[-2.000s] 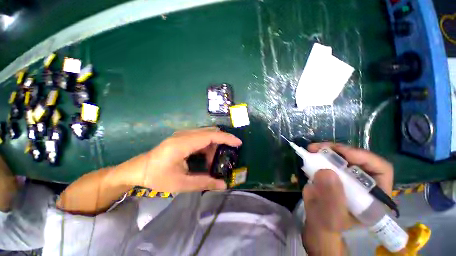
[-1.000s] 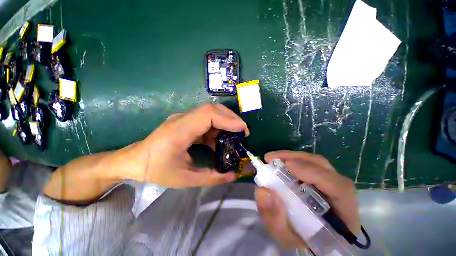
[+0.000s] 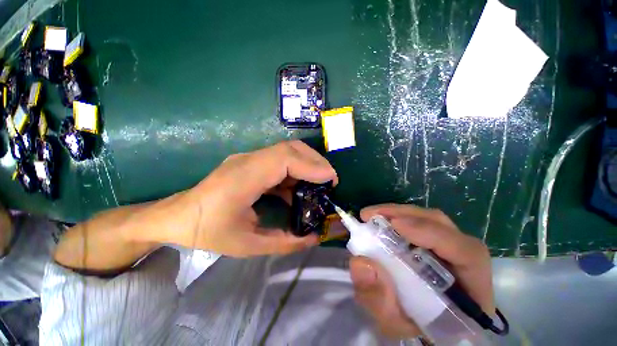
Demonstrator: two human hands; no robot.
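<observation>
My left hand (image 3: 237, 203) grips a small black device housing (image 3: 310, 208) between thumb and fingers, its open side showing the board. Its battery (image 3: 334, 228), yellow-edged, hangs at the lower right, partly behind the needle. My right hand (image 3: 433, 263) holds the white glue syringe (image 3: 389, 260). The needle tip (image 3: 336, 207) is at the housing's right side; whether it touches is unclear. A second open housing (image 3: 301, 96) lies on the green bench (image 3: 203, 74), with its battery (image 3: 338, 128) beside it at the lower right.
Several clustered units (image 3: 40, 121) with batteries lie at the left. A white paper scrap (image 3: 494, 67) lies at the upper right. A clear curved hose (image 3: 553, 179) and the dark blue controller (image 3: 604, 169) are at the right edge. Another person's arm (image 3: 17, 230) shows at the far left.
Since the oldest frame, my right hand has brought the syringe left to the held housing. The view has shifted closer. Over the last second the hands have barely moved.
</observation>
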